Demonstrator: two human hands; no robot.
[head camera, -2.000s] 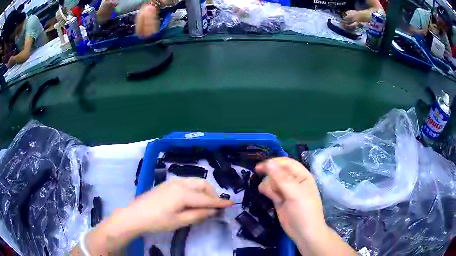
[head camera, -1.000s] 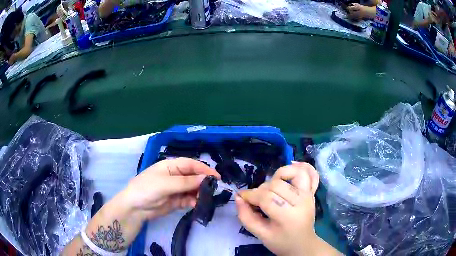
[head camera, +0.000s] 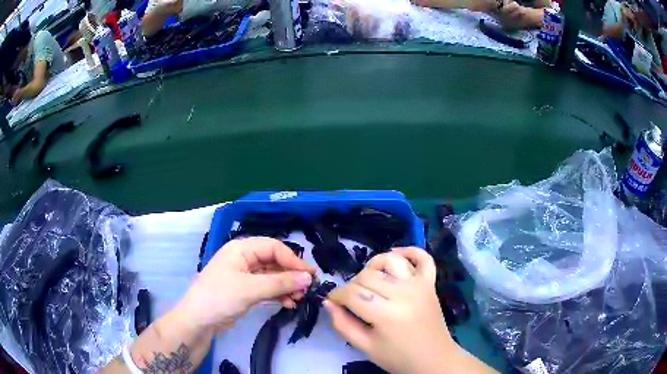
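My left hand (head camera: 256, 281) pinches the end of a black curved band (head camera: 265, 343), with a small black end part (head camera: 307, 314) at its top. The band hangs down over the white bottom of the blue tray (head camera: 344, 196). My right hand (head camera: 391, 303) is closed in close to the part, its fingertips at the part's right side; the fingers hide what they pinch, if anything. More black end pieces (head camera: 333, 256) lie in the tray, partly hidden behind my hands.
A clear bag of black bands (head camera: 55, 292) lies left, a clear bag with a white ring-like band (head camera: 537, 285) right. A spray can (head camera: 643, 162) stands beyond it. Black bands (head camera: 102, 146) lie on the green belt (head camera: 329, 131). People's hands (head camera: 521, 13) work across it.
Since two seconds ago, the band end has come up between my hands, which have drawn together. Since one second ago, my right hand has moved left, closer to the part. The belt bands have shifted left.
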